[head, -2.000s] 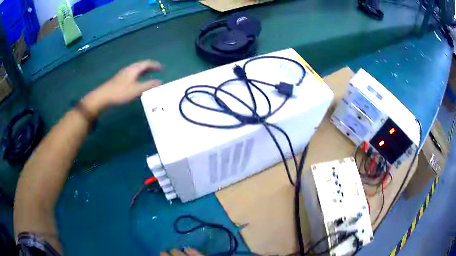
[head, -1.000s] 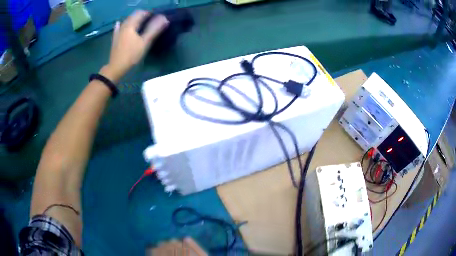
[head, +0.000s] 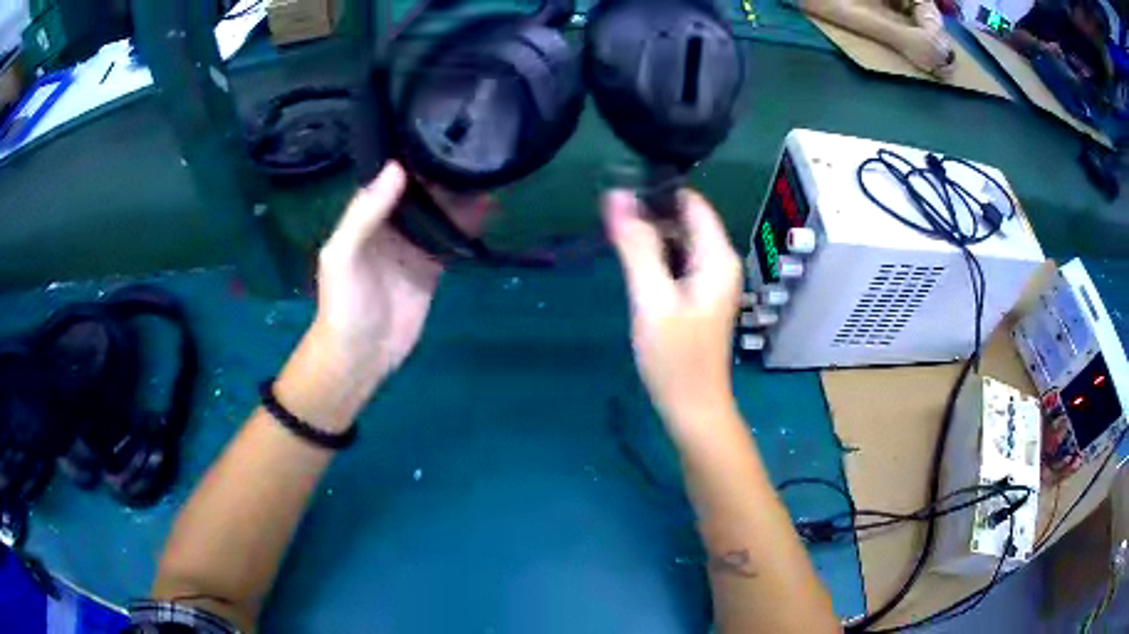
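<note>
Black over-ear headphones are held up at the top centre, a little blurred, with both round ear cups facing me. My left hand grips the headband below the left-side cup. My right hand pinches the part just under the other cup. The fingertips of my right hand are blurred, and whether a small plug is between them cannot be told. A thin black cable shows faintly on the mat below my right hand.
The large white power supply stands right, black cables coiled on top. Beside it are the cream-white test box and small power supply. More headphones lie left, another behind. Another person's hands show top right.
The view has turned left. My left hand has brought the headphones from the back of the bench towards me. My right hand has risen from the bottom edge and now holds them too.
</note>
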